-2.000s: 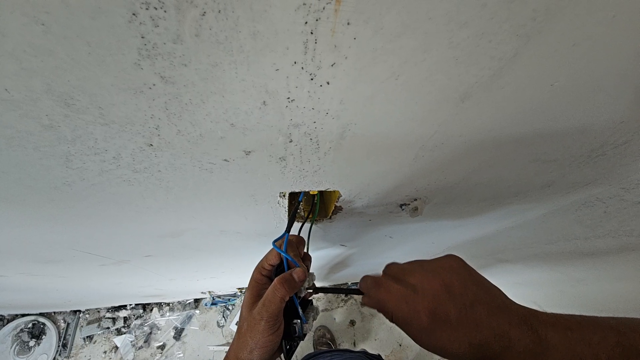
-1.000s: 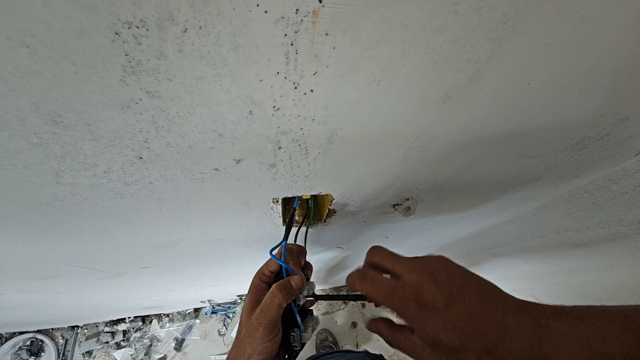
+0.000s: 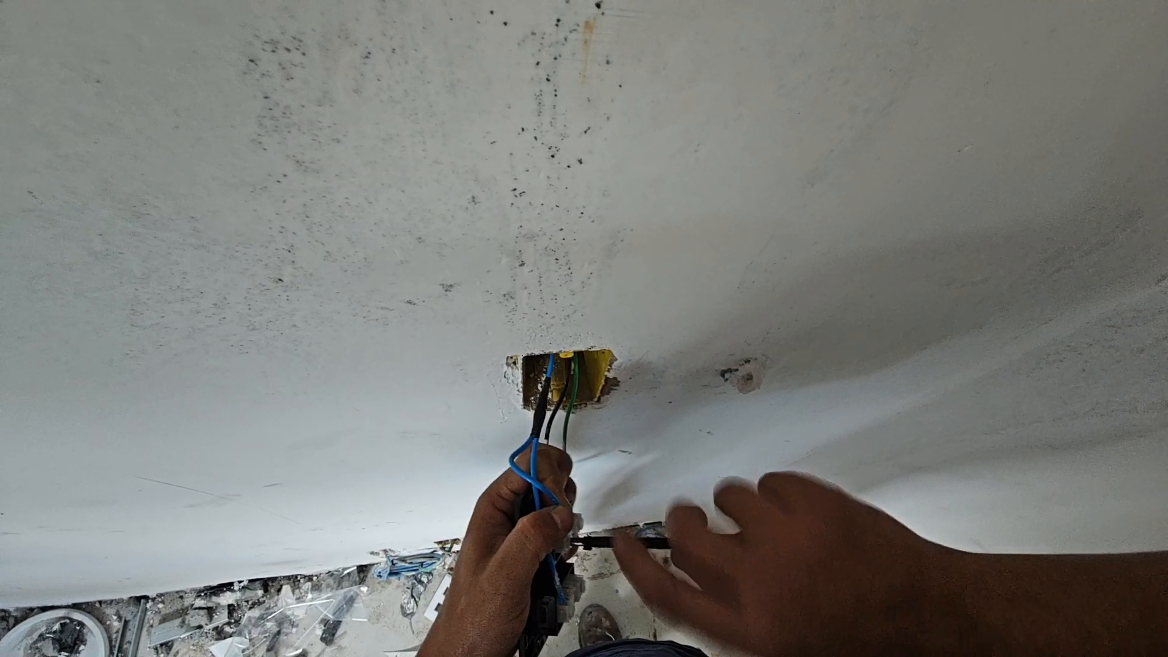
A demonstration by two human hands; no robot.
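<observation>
A yellow electrical wall box (image 3: 595,374) is set in the white wall, with blue, black and green wires coming out of it. Below it, my left hand (image 3: 516,547) pinches the blue wire (image 3: 522,470) and a small pale connector (image 3: 575,527). Dark parts (image 3: 545,616) hang under that hand, partly hidden. A thin black shaft, seemingly a screwdriver's (image 3: 598,542), points at the connector from the right. My right hand (image 3: 730,557), blurred, is at the shaft's right end with its fingers spread; whether it grips the handle is not clear.
Debris and plastic film (image 3: 301,607) litter the floor at the lower left, near a round white container (image 3: 55,634) and a coil of blue wire (image 3: 408,563). A shoe (image 3: 598,625) shows at the bottom. A small damaged patch (image 3: 746,375) marks the wall right of the box.
The fingers of my right hand, closed around the tool two seconds ago, have spread apart. My left hand keeps its hold on the wire and connector.
</observation>
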